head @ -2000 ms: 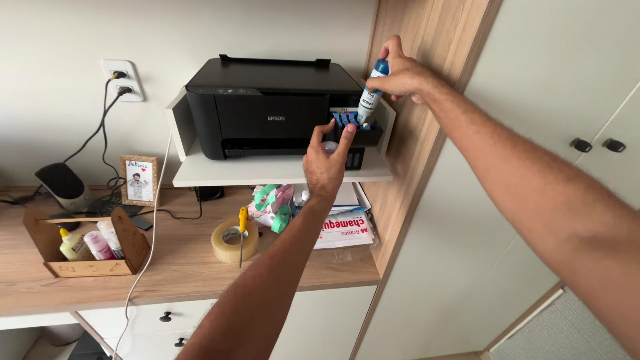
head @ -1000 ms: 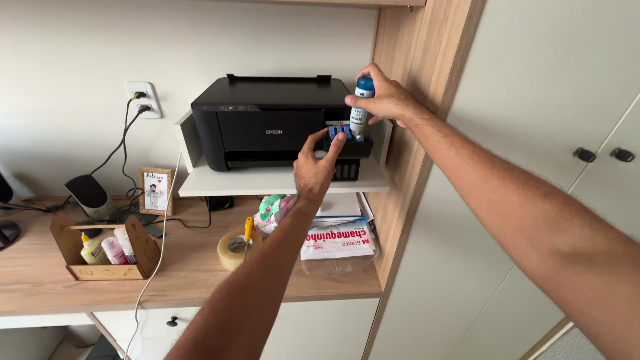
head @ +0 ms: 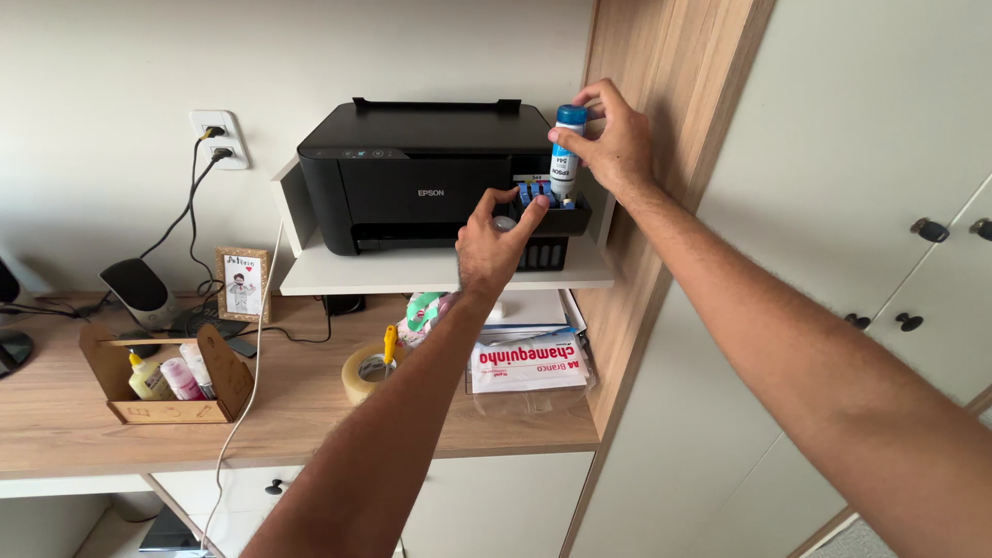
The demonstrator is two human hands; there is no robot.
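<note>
A black Epson ink-tank printer (head: 430,194) stands on a white shelf. At its front right corner the ink tank unit (head: 562,221) is exposed, with blue tank caps (head: 535,194) in a row. My right hand (head: 612,139) holds an Epson ink bottle (head: 566,155) by its blue end, upside down and nearly upright, its nozzle end down at the rightmost part of the tanks. My left hand (head: 500,232) is at the tank unit's front, fingers spread around its left part and fingertips near the caps. A round translucent cap lies by its thumb and fingers; whether it is gripped is unclear.
The white shelf (head: 372,275) sits above a wooden desk (head: 302,426). On the desk are a tape roll (head: 360,372), a yellow-handled tool (head: 390,345), a paper pack (head: 531,364), a wooden caddy (head: 167,411) with bottles, a framed picture (head: 242,285) and a speaker (head: 139,291). A white cable (head: 246,395) hangs across the desk's front.
The ink bottle, tilted two seconds ago, has swung to nearly upright with its nozzle end down at the tanks. My left hand remains by the tank unit.
</note>
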